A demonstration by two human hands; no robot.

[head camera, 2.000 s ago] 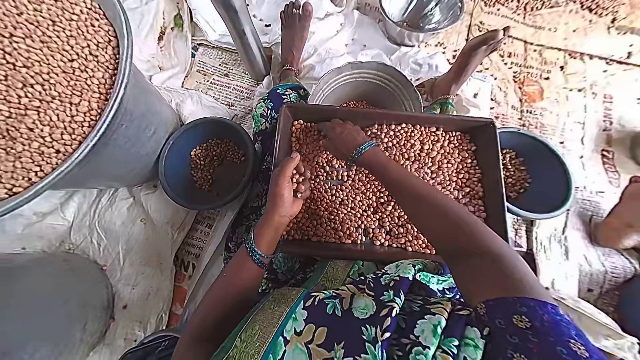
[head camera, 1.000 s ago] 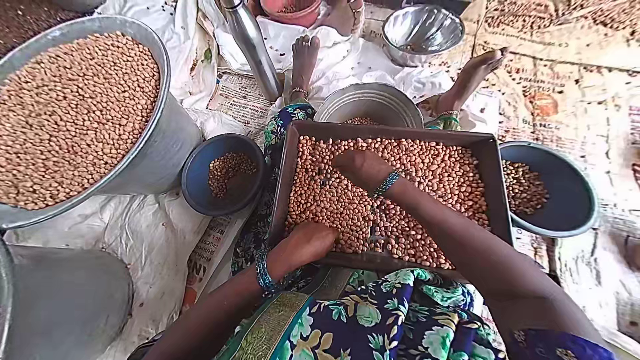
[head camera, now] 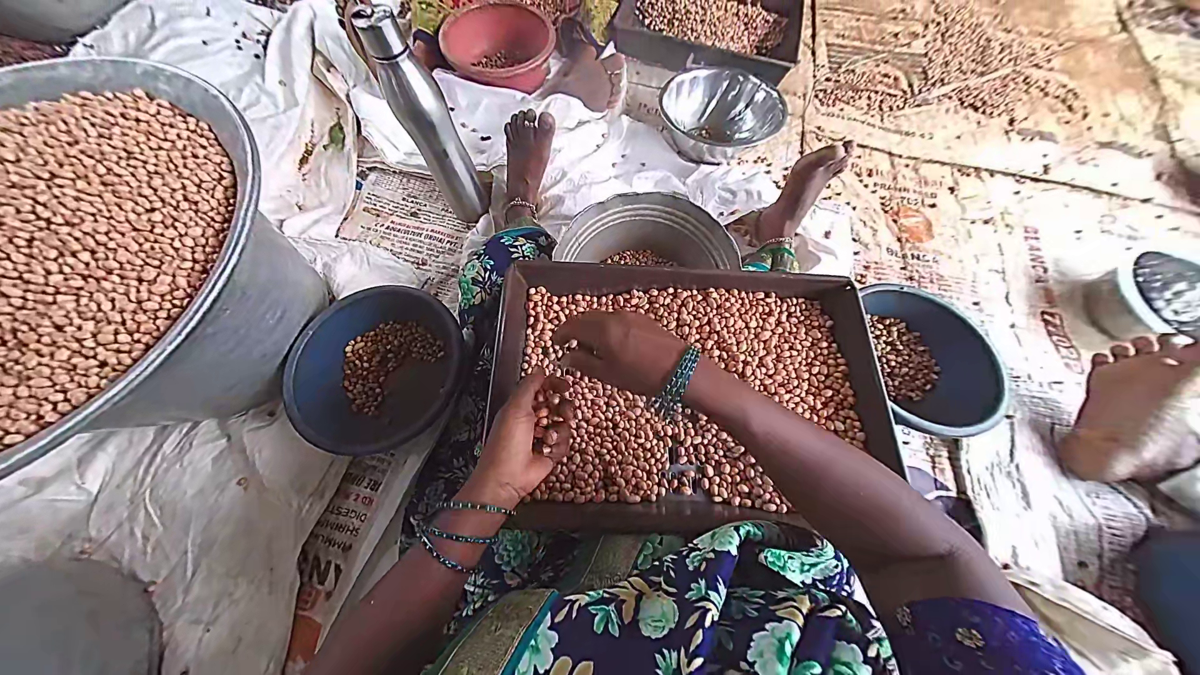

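Note:
A dark rectangular tray full of reddish-brown nuts or seeds rests across my lap. My left hand is palm up at the tray's left side, fingers curled, with what look like a few nuts in the palm. Just above and right of it, my right hand hovers palm down over the nuts, fingers bent; its fingertips are too unclear to tell whether they pinch anything. Beyond the tray's far edge stands a metal basin with some nuts in it. Blue bowls with darker pieces flank the tray, left and right.
A large metal tub heaped with nuts stands at left. Farther off are a steel bottle, a red bowl, a steel bowl and another dark tray. Another person's foot is at right. Printed sacks cover the ground.
My left hand, palm down on the nuts one second ago, is now turned up near the tray's left edge. My right hand has come closer to it.

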